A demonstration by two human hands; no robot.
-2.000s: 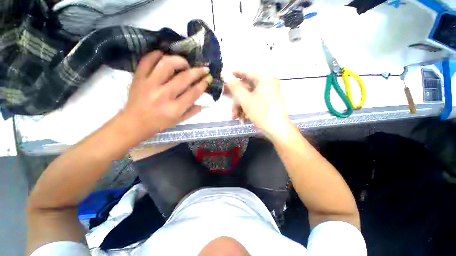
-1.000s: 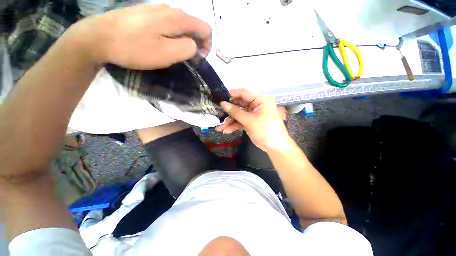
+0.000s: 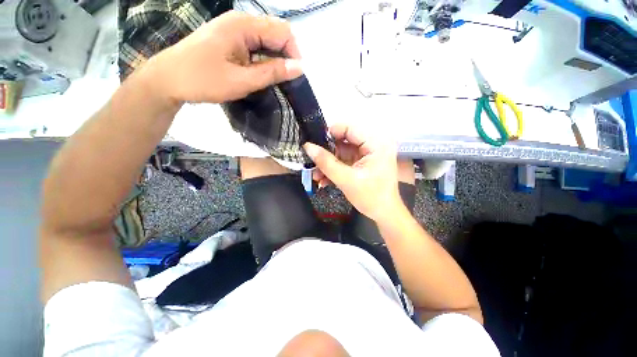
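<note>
A plaid garment piece [image 3: 262, 118], dark with cream check lines, is stretched between my hands above the table's front edge. A black band [image 3: 304, 104] runs along its right side, and some white cloth shows under its lower edge. My left hand [image 3: 234, 59] grips the upper end between thumb and fingers. My right hand [image 3: 356, 164] pinches the lower end of the band. More plaid cloth [image 3: 157, 28] lies at the back left, partly hidden by my left arm.
Scissors [image 3: 499, 120] with green and yellow handles lie at right, a wooden-handled tool [image 3: 577, 135] beyond them. The sewing machine's needle area [image 3: 441, 19] is at the back, its blue-trimmed head [image 3: 606, 42] far right. A second machine [image 3: 42, 35] stands far left. Black cloth [image 3: 559, 279] lies lower right.
Since the first frame, the band has been stretched between both hands. Since the second, the view has shifted, showing more of both machines; both hands keep their hold.
</note>
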